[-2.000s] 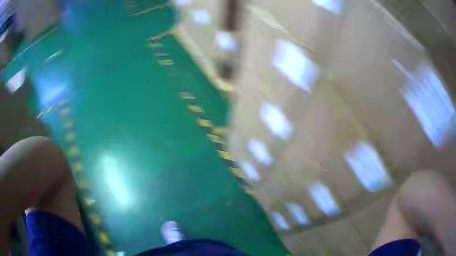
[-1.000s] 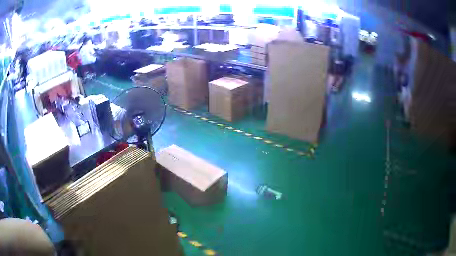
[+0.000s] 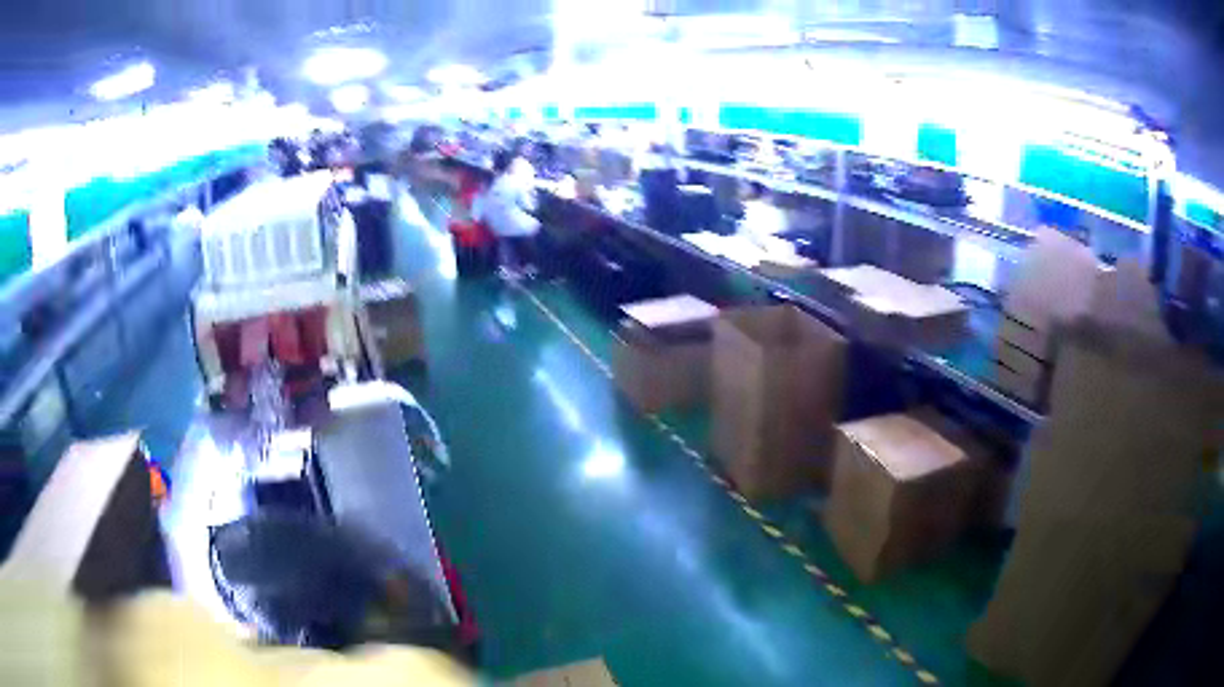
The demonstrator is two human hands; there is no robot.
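Neither of my hands can be made out. A shiny metal table (image 3: 199, 470) runs ahead at the left, with a dark box with a pale top (image 3: 281, 458) on it. At its far end stands the cream shrink tunnel (image 3: 269, 248) with red-brown curtain flaps (image 3: 275, 352). A brown carton (image 3: 83, 507) is at the lower left. The dark round fan (image 3: 302, 577) is blurred in front of the table. A blurred yellow-beige shape lies along the bottom edge; I cannot tell what it is.
On the green floor (image 3: 591, 537) to the right stand an open tall carton (image 3: 772, 403), a closed carton (image 3: 893, 497) and a tall brown board stack (image 3: 1107, 497), behind yellow-black tape (image 3: 805, 568). People (image 3: 507, 215) are farther back, near long workbenches.
The view has turned left and up, bringing the tunnel and table nearer the middle. The flattened carton stack has mostly left the clear view, and the tall board stack now sits at the right edge.
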